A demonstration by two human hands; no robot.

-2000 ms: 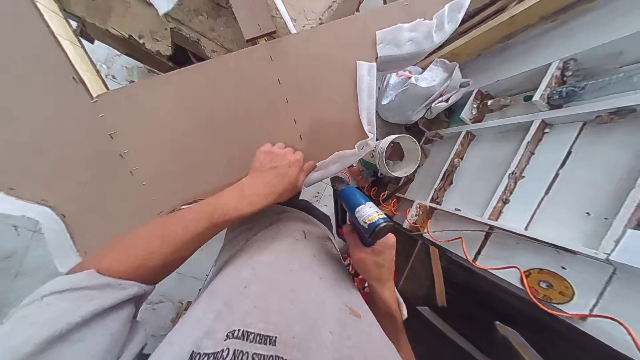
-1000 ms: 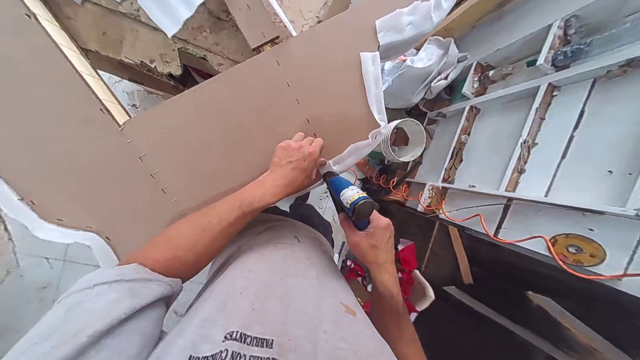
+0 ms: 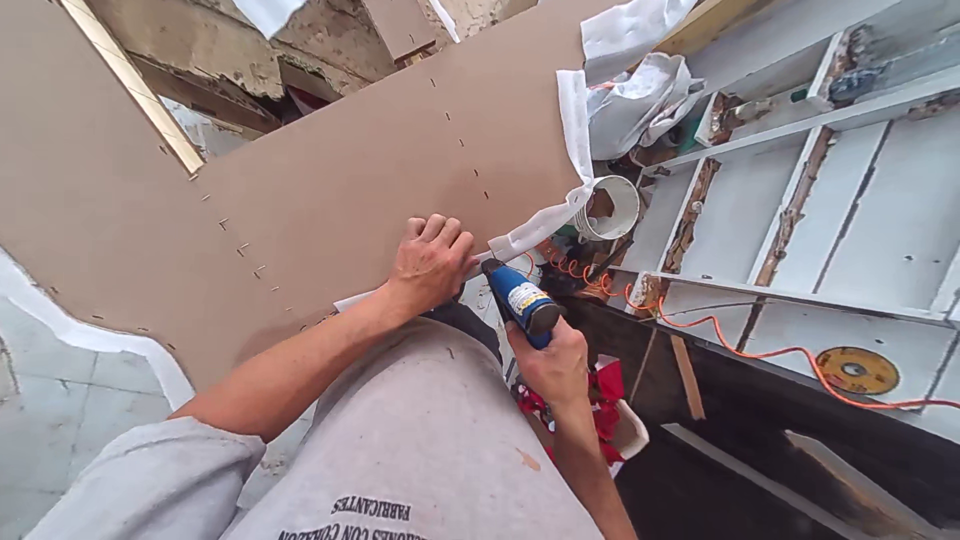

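Observation:
A blue pneumatic staple gun [image 3: 520, 298] is gripped in my right hand [image 3: 553, 360], its nose at the edge of a large brown board [image 3: 360, 180]. My left hand [image 3: 431, 262] presses on that edge just left of the nose, with its fingers curled over a white fabric strip [image 3: 541, 227]. The strip runs along the board's near edge, and a further piece goes up its right end. Lines of staples [image 3: 475, 172] cross the board. More white padding [image 3: 112, 341] edges its lower left. My left fingertips are partly hidden.
A white bucket [image 3: 634, 210] stands beside the board's right end, with a white bag [image 3: 637, 97] behind it. An orange coiled air hose [image 3: 720, 334] crosses a white wooden frame [image 3: 832, 296] bearing a yellow disc [image 3: 856, 370]. Red scraps [image 3: 609, 379] lie in a container below my right hand.
The staple gun and my left hand have shifted along the strip-covered edge since the first frame. My right hand still grips the gun.

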